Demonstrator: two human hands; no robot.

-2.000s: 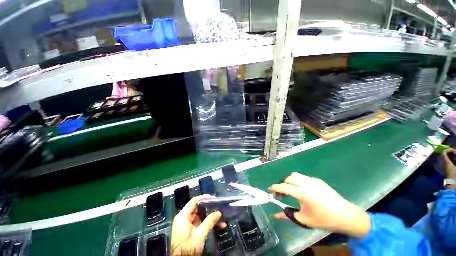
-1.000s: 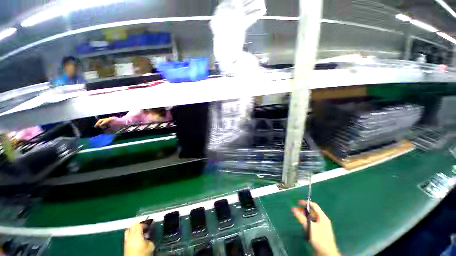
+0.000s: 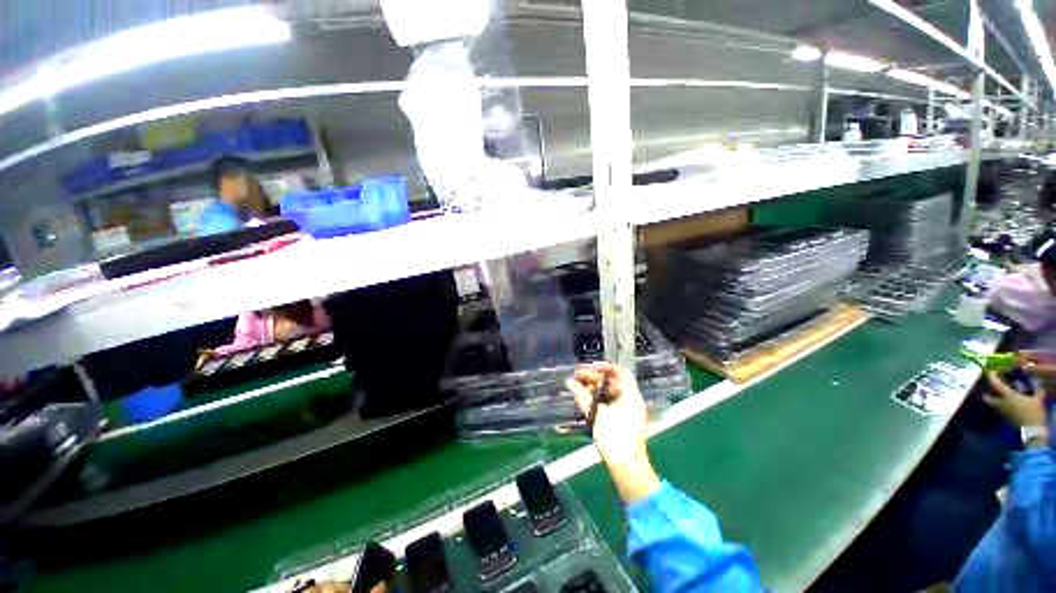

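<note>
The clear tray (image 3: pixel 449 506) lies low in front of me, cut off by the bottom edge, with several black phones (image 3: pixel 488 539) in its pockets. My left hand (image 3: pixel 330 587) is almost wholly cut off at the bottom edge; its fingertips are at a tilted black phone (image 3: pixel 373 569) by the tray's left end and seem to hold it. My right hand (image 3: pixel 616 405) is raised beyond the tray, before the white post, with the dark scissors (image 3: pixel 599 400) in its fingers; the blades are hard to make out.
The white post (image 3: pixel 614 278) and shelf (image 3: pixel 486 240) stand ahead. Stacked trays (image 3: pixel 567 388) are behind my right hand; more (image 3: pixel 776 290) lie on a brown board. A blue bin (image 3: pixel 347 207) and plastic bag (image 3: pixel 446 122) are on the shelf. Another person's hand (image 3: pixel 1017 402) is at right.
The scissors, open over a phone two seconds ago, look closed. My right hand has moved up and away from the tray. My left hand has gone left and down to the picture's edge. The view has tilted up.
</note>
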